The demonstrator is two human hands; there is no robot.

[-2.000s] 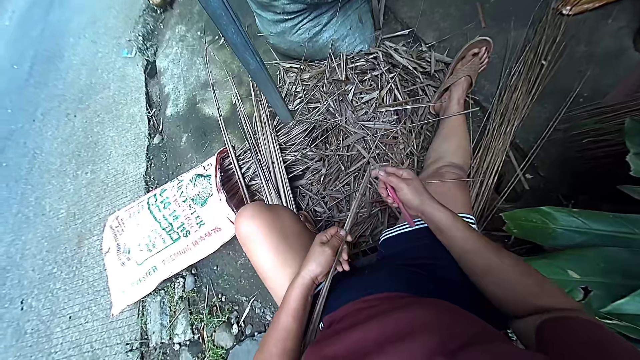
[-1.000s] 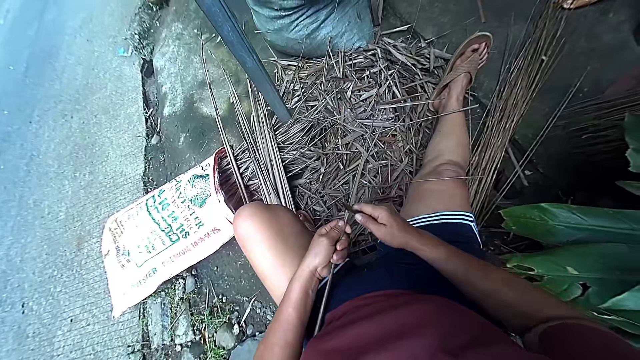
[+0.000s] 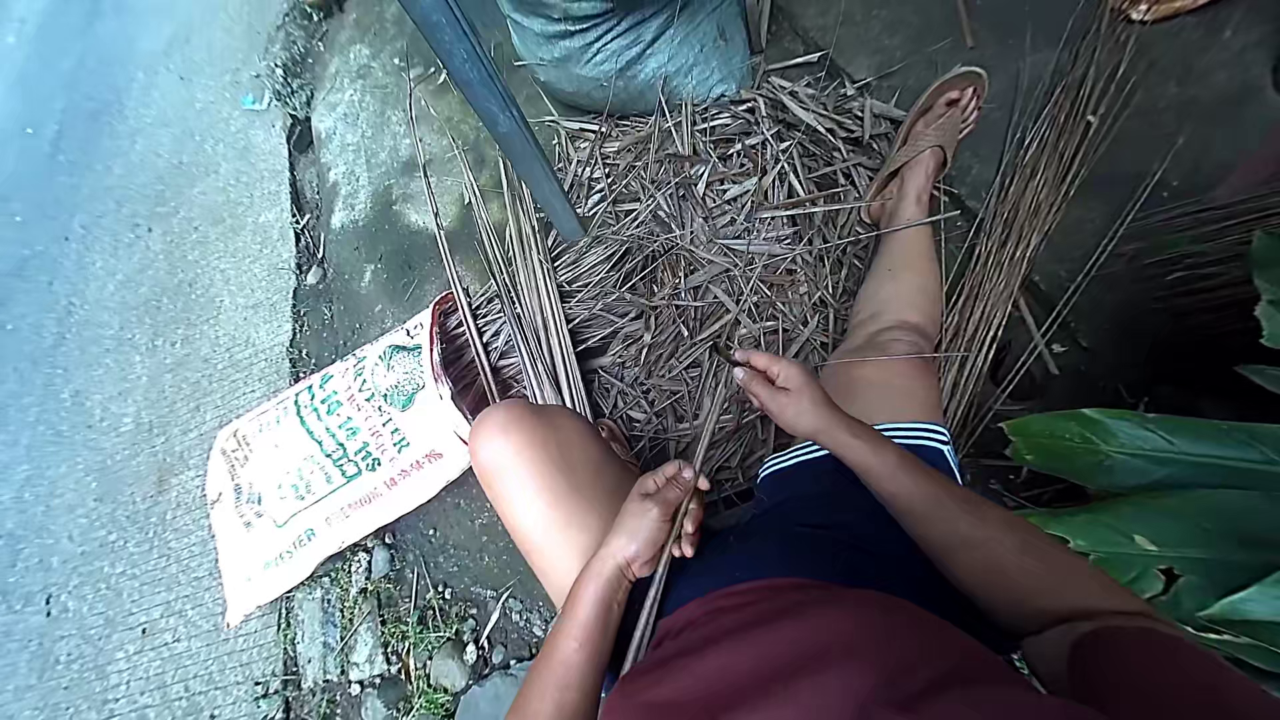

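My left hand (image 3: 655,520) is closed around a long dried leaf strip (image 3: 700,455) that runs from my lap up toward the litter. Up and to the right, my right hand (image 3: 785,390) pinches a small dark piece at its fingertips; whether it is a blade or part of the leaf I cannot tell. A thin rib (image 3: 890,357) stretches rightward from behind this hand across my knee. Beneath both hands lies a heap of dry leaf scraps (image 3: 720,230). To its right leans a bundle of thin leaf ribs (image 3: 1040,210).
A printed white sack (image 3: 330,460) lies at the left with dried strips at its mouth. Longer dry strips (image 3: 535,290) rest beside it. A grey post (image 3: 500,120) slants down near a stuffed blue-grey sack (image 3: 630,50). Green leaves (image 3: 1150,500) spread at the right.
My hands, close together one second ago, are now apart, the right one farther up and right. The pink-handled tool seen in my right hand two seconds ago is not plainly visible now.
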